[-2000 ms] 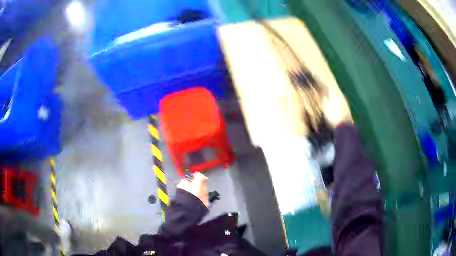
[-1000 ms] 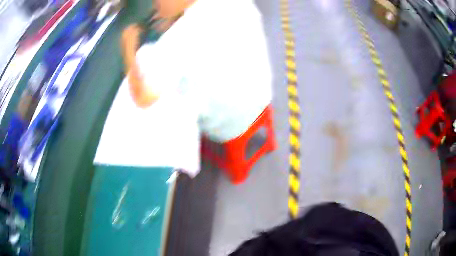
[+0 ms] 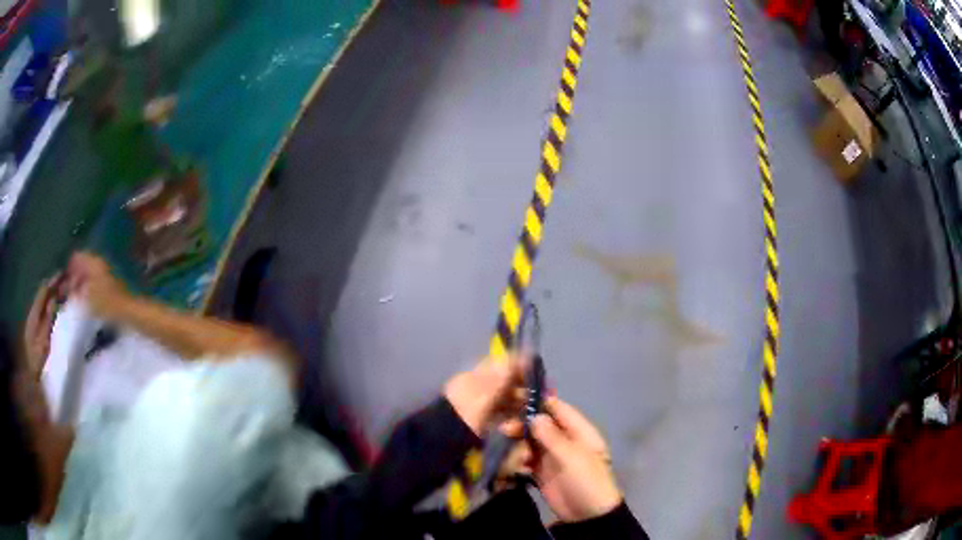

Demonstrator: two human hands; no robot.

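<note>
A black in-line controller on a thin black cord is held up over the floor at the lower middle. The cord makes a narrow loop above it. My left hand is closed on its left side and my right hand grips it from the right and below. The hands nearly touch and hide the lower part of the cord. Small details of the controller are blurred.
A person in a pale top sits at the lower left by the green bench. Yellow-black tape runs along the grey floor. A red stool is lower right, and an open carton upper right.
The view has swung from the bench and tan sheet to the floor aisle. The seated person is now at the lower left. Both my hands have come into view together, holding the controller.
</note>
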